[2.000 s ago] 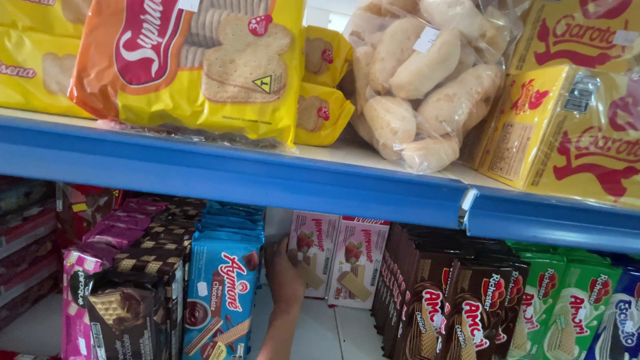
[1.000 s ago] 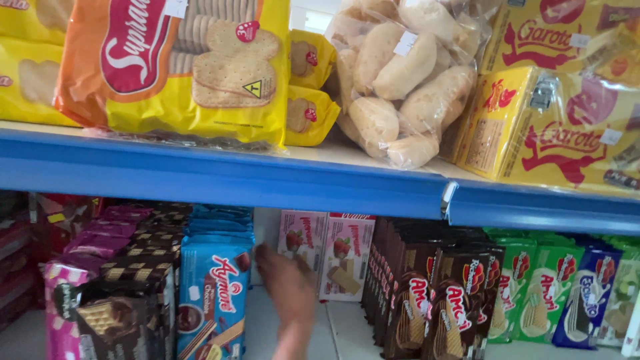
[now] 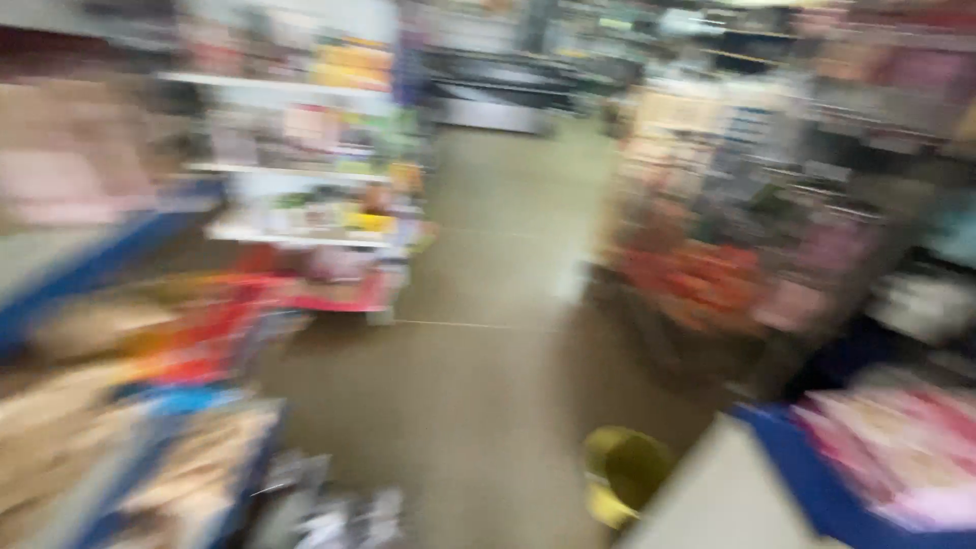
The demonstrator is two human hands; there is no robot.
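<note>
Neither my left hand nor my right hand shows in the head view now, so what they hold or touch cannot be seen. The picture is strongly blurred. A store aisle floor runs away from me between shelves of goods. At the lower right a yellow bucket stands on the floor. Pink and white packages lie on a blue-edged shelf beside it.
White shelves with mixed goods stand at the left, beyond a blue shelf edge. Orange-red goods hang or sit at the right of the aisle. Clear plastic-looking items are low at the left.
The view has swung from the wafer and biscuit shelves to the aisle. The hand that was beside the blue wafer packs has gone out of view.
</note>
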